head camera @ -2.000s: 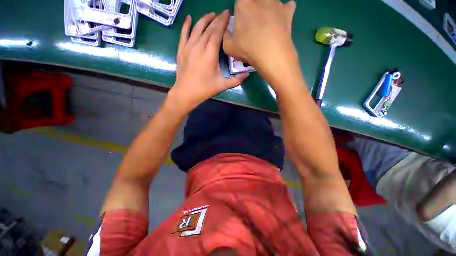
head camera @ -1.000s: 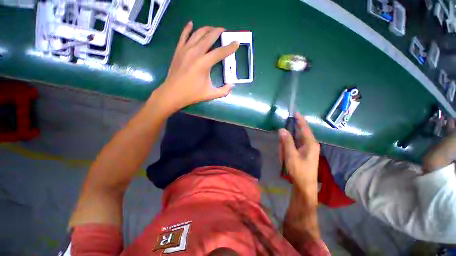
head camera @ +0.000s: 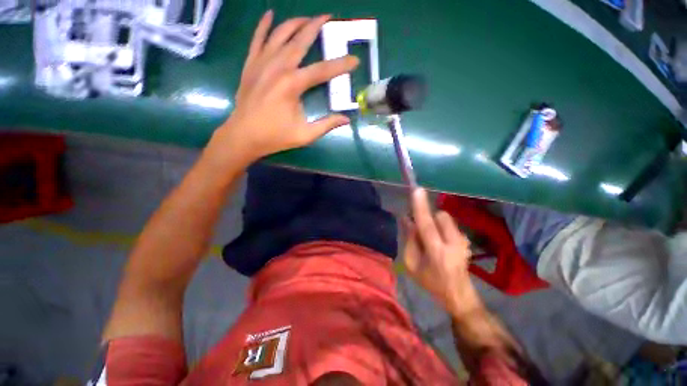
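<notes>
A white rectangular front frame (head camera: 341,71) with a window opening lies on the green bench in front of me. My left hand (head camera: 290,94) is at its left side, fingers spread, with the index finger over the frame and the thumb near its lower corner. My right hand (head camera: 433,245) grips the handle of a mallet (head camera: 392,94). The yellow-green face of the mallet is at the lower right corner of the frame; its dark face points right. Whether the mallet touches the frame, I cannot tell.
Overlapping white frames (head camera: 89,56) lie at the upper left. An open unit (head camera: 532,141) with a blue part lies on the bench (head camera: 467,75) at right. More units lie beyond the pale rail (head camera: 603,38). A person's pale sleeve (head camera: 610,271) is at right; red stools (head camera: 34,177) stand below.
My right hand took hold of the mallet and has brought its head left to the frame. My left hand stays at the frame, its index finger still over it.
</notes>
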